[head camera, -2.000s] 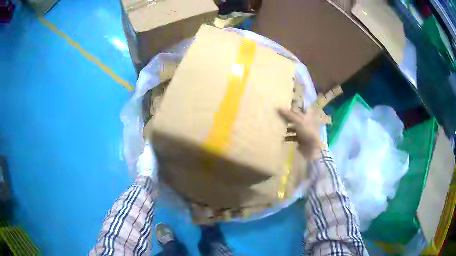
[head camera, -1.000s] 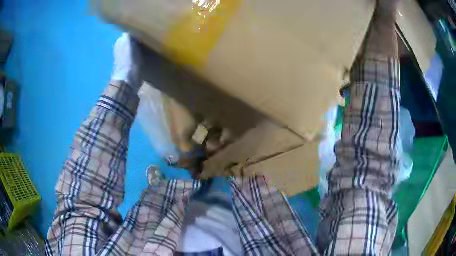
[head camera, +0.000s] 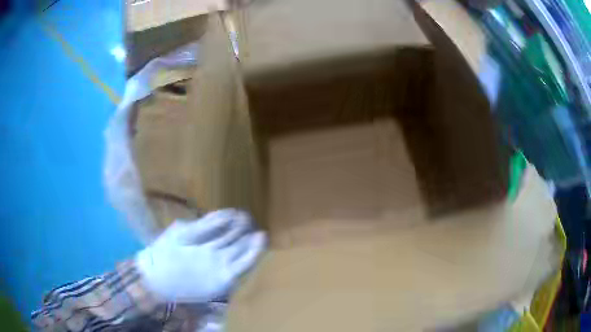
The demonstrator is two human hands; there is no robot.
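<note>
An open cardboard carton [head camera: 343, 175] fills the middle and right of the view, its mouth facing me and its flaps spread. Its inside is bare brown cardboard. My left hand [head camera: 204, 256], in a white glove, is at the carton's lower left corner, with its fingers curled at the flap edge; the flap seems pinched there, though blur hides the fingertips. My right hand is not visible. The scrap bag [head camera: 120, 162], whitish plastic, stands behind the carton on the left, with cardboard pieces [head camera: 162, 142] in it.
Another carton [head camera: 165, 39] stands at the top left beyond the bag. Blue floor with a yellow line [head camera: 81, 63] lies on the left. Green and dark items of the bench area [head camera: 544, 97] run along the right edge. A yellow edge [head camera: 551, 292] shows at the lower right.
The taped carton was lifted off the bag toward me. Now an open carton faces me with its inside showing. My left hand has moved lower, and my right hand has gone out of sight.
</note>
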